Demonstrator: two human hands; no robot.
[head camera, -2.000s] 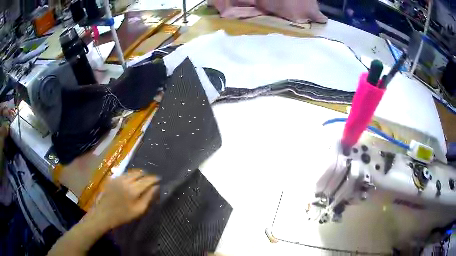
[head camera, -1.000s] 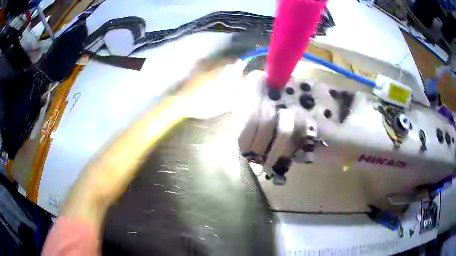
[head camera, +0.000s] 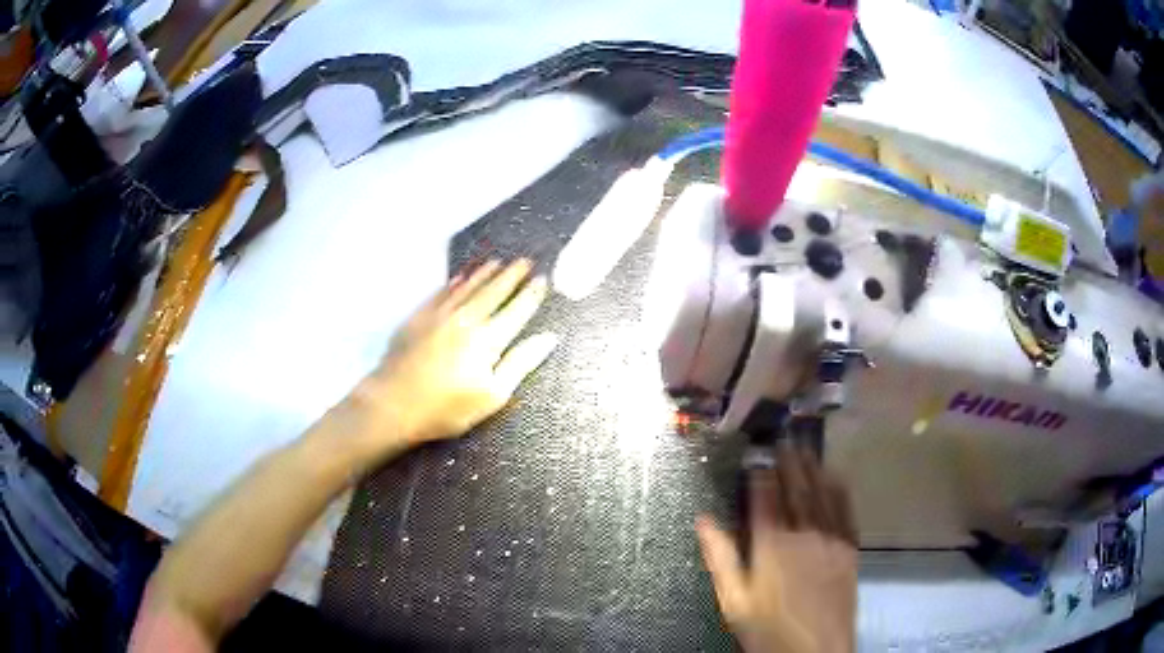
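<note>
A grey-black patterned garment panel (head camera: 536, 510) lies flat on the white table, from the front edge to the back beside the sewing machine (head camera: 894, 332). My left hand (head camera: 466, 351) rests flat on the panel's left part, fingers apart, holding nothing. My right hand (head camera: 785, 549) is at the needle area below the machine head, its fingers over dark material; whether it grips anything is unclear. The presser foot is partly hidden by the right hand and the head. A red glow shows beside the head's lower left end.
The white lamp paddle (head camera: 613, 230) hangs left of the head. A pink pen holder (head camera: 779, 115) stands on the head. Dark fabric pieces (head camera: 77, 268) heap at left beside orange tape (head camera: 160, 351). Stacked cut pieces (head camera: 562, 64) lie behind. Dark-blue snips (head camera: 1011, 561) lie under the arm.
The panel has come from the left to beside the machine and lies spread out. My left hand has drawn back from the head onto the panel. My right hand has come into view. The view has shifted right.
</note>
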